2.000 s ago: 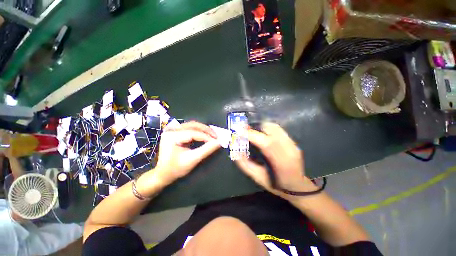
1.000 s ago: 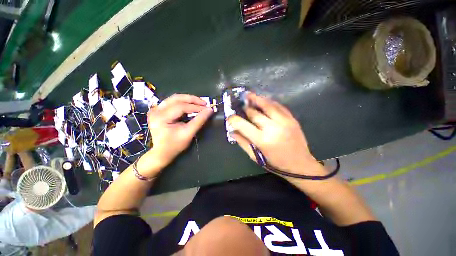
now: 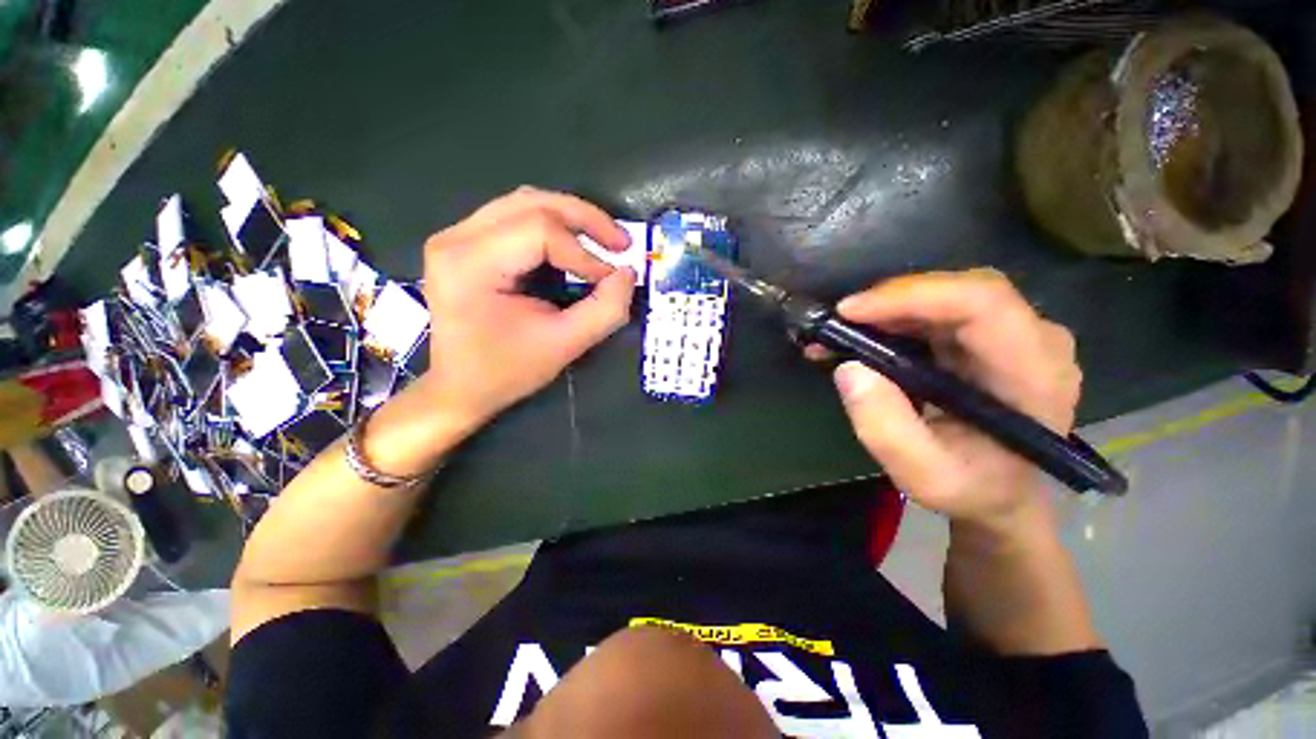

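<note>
A blue circuit board (image 3: 686,311) with a white keypad area lies upright on the dark green bench mat. My left hand (image 3: 534,296) pinches a small white LCD screen (image 3: 618,253) at the board's upper left edge, its short orange tab over the board. My right hand (image 3: 960,383) holds a black soldering iron (image 3: 938,378) like a pen. The iron's thin metal shaft points up and left, with its tip at the upper part of the board near the tab. Whether the tip touches is too small to tell.
A heap of white and black LCD screens (image 3: 267,347) lies left of my left hand. A brown pot (image 3: 1205,137) stands at the upper right. A small white fan (image 3: 75,549) and another person's light sleeve (image 3: 101,643) are at the lower left. A green conveyor (image 3: 87,87) is at the upper left.
My right hand has left the board and now holds the iron clearly in a pen grip, tip over the board. My left hand has brought the screen against the board's edge. The view has shifted.
</note>
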